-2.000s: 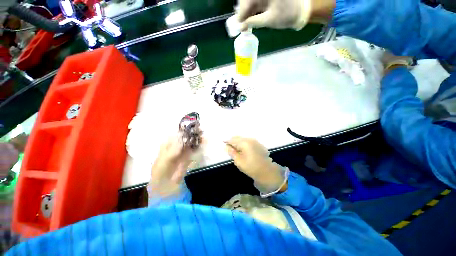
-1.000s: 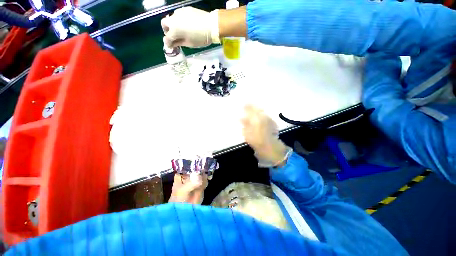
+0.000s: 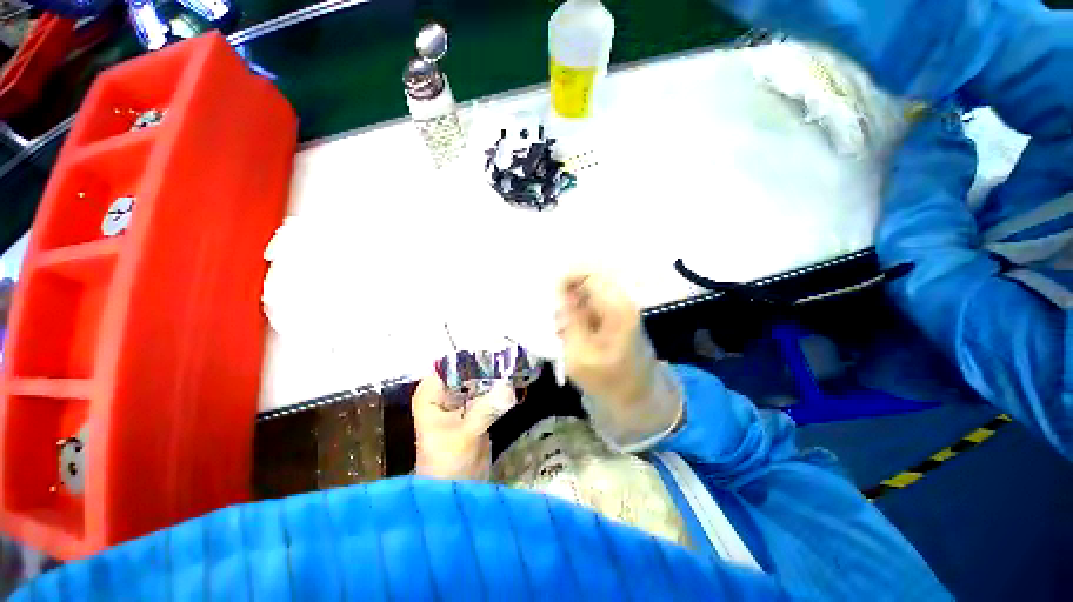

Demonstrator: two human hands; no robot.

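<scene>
My left hand (image 3: 457,433), in a thin glove, holds a small shiny purple and silver assembly (image 3: 480,369) at the bench's front edge. My right hand (image 3: 604,341), also gloved and blurred, is just to the right of the assembly with its fingers curled. A small pale thing shows below its fingers; whether the hand holds something cannot be told. A heap of small black parts (image 3: 528,172) lies on the white bench (image 3: 388,259) beyond both hands.
A red divided bin (image 3: 200,282) with silver discs stands at the left. A clear bottle (image 3: 434,114) and a yellow-labelled bottle (image 3: 574,73) stand at the back. A black strap (image 3: 753,291) lies at the front edge. Another person's blue sleeves (image 3: 953,259) are at the right.
My left hand with the assembly has moved slightly right and up. My right hand has come lower, nearer the assembly, and its fingers have curled. The other person's gloved hand has left the clear bottle.
</scene>
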